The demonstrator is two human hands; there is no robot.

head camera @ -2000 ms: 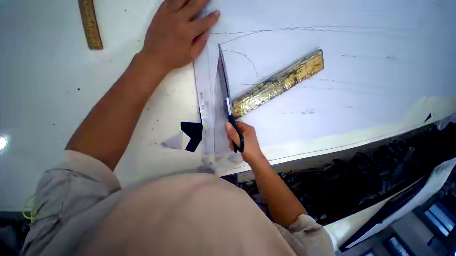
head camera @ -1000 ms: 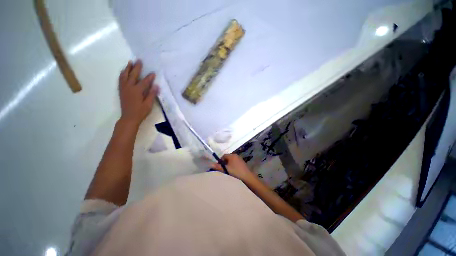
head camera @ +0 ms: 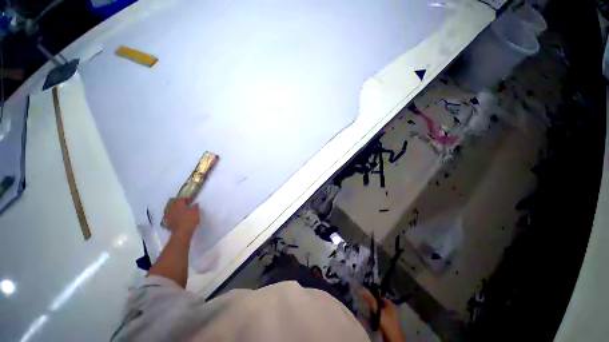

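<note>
My left hand (head camera: 181,215) is closed over the lower end of a mottled gold-brown pattern weight (head camera: 202,174). The weight lies slanted on the large pale lilac marker paper (head camera: 267,73), near its lower left corner. My right hand (head camera: 380,312) is low in the picture, right of my body and over the aisle, small and blurred. It holds the dark-handled fabric shears (head camera: 375,284), pointing up in the picture; their blades are hard to tell from the dark scraps behind.
A yellow weight (head camera: 136,55) lies on the far part of the sheet. A long wooden ruler (head camera: 70,163) lies on the table (head camera: 100,267) to the left. A dark object (head camera: 61,74) stands beyond it. White buckets (head camera: 502,50) and dark scraps (head camera: 384,163) are in the aisle.
The view has swung along the table. My left hand has gone from the sheet's edge to the weight. My right hand has moved off the sheet with the shears, out over the aisle.
</note>
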